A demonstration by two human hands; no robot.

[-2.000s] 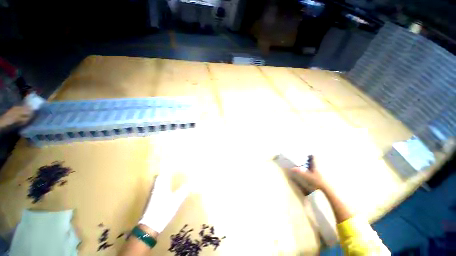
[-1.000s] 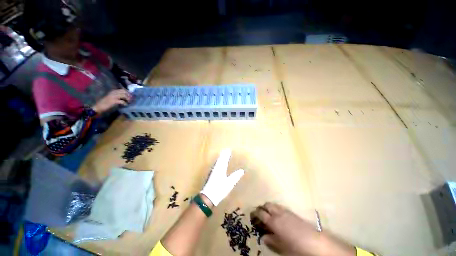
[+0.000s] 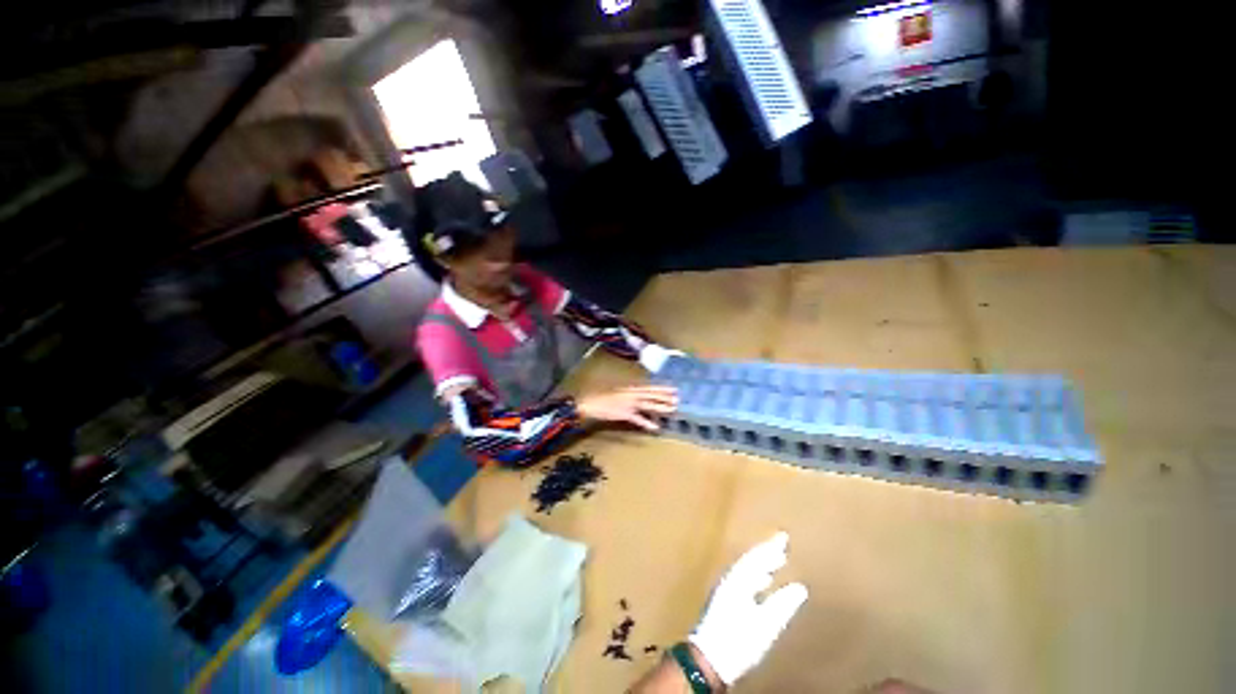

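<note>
My left hand (image 3: 746, 617), in a white glove with a green band at the wrist, is over the cardboard-covered table (image 3: 813, 556) near the bottom edge. Its fingers are apart and it holds nothing. Only a sliver of my right hand (image 3: 888, 687) shows at the bottom edge, so its fingers and anything in them are hidden. A row of pale blue-grey housings (image 3: 895, 407) stands side by side beyond my left hand, square dark openings facing me. A few small black plugs (image 3: 621, 635) lie left of my glove.
A coworker in a pink shirt (image 3: 454, 353) has both hands at the row's left end. A dark pile of plugs (image 3: 567, 481) lies near them. A pale green cloth (image 3: 522, 603) and clear plastic (image 3: 420, 576) lie near left; a blue bag (image 3: 312, 626) is beyond. Perforated panels (image 3: 678, 115) hang overhead.
The view has swung left, so the row sits further right and hanging panels appear. My right hand, earlier at the near plug pile, is almost out of the picture. My left hand stays open.
</note>
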